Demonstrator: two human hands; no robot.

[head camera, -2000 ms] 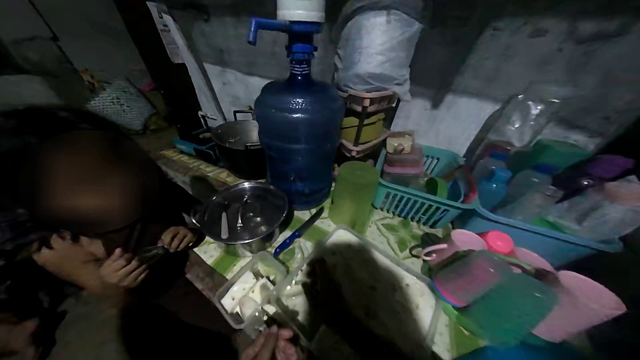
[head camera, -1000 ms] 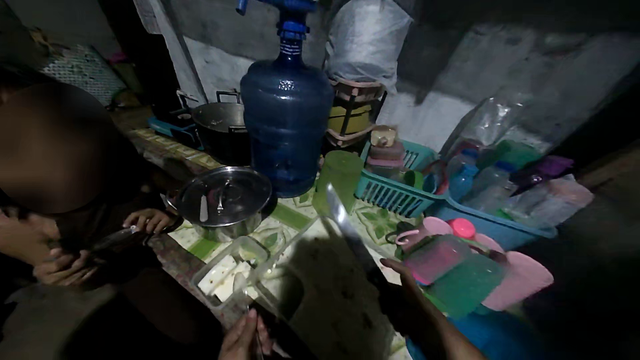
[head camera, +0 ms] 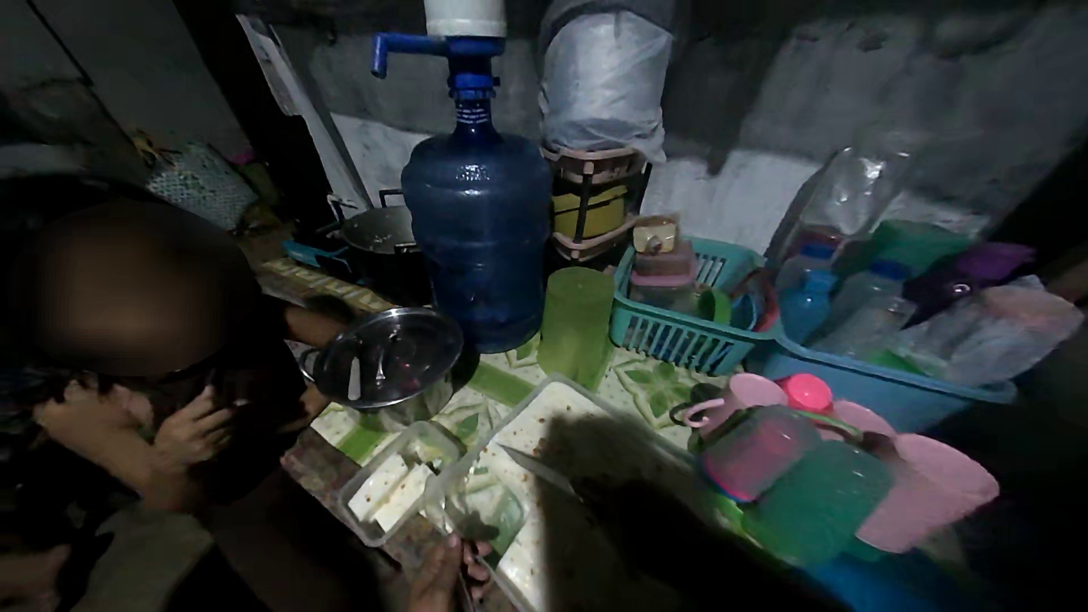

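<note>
My left hand (head camera: 450,574) is at the bottom edge, fingers closed on the near rim of a clear plastic container (head camera: 510,510). That container overlaps the left side of a large tray (head camera: 552,387) of white, brown-flecked food. A knife (head camera: 540,467) lies with its blade low over or on the food; its handle end runs into deep shadow. There my right hand (head camera: 654,535) is only a dark shape around the handle. A smaller clear container (head camera: 353,514) with white blocks of the food stands left of my left hand.
A lidded steel pot (head camera: 408,395), a blue water jug (head camera: 480,246) with a pump and a green tumbler (head camera: 578,319) stand behind the tray. To the right are a teal basket (head camera: 680,336), a blue basin (head camera: 901,391) and several cups (head camera: 824,501). A person (head camera: 195,433) sits at left.
The knife, raised and pointing up one second ago, is now down at the tray, and my right hand has moved down into shadow with it. The person's hands at left have drawn apart.
</note>
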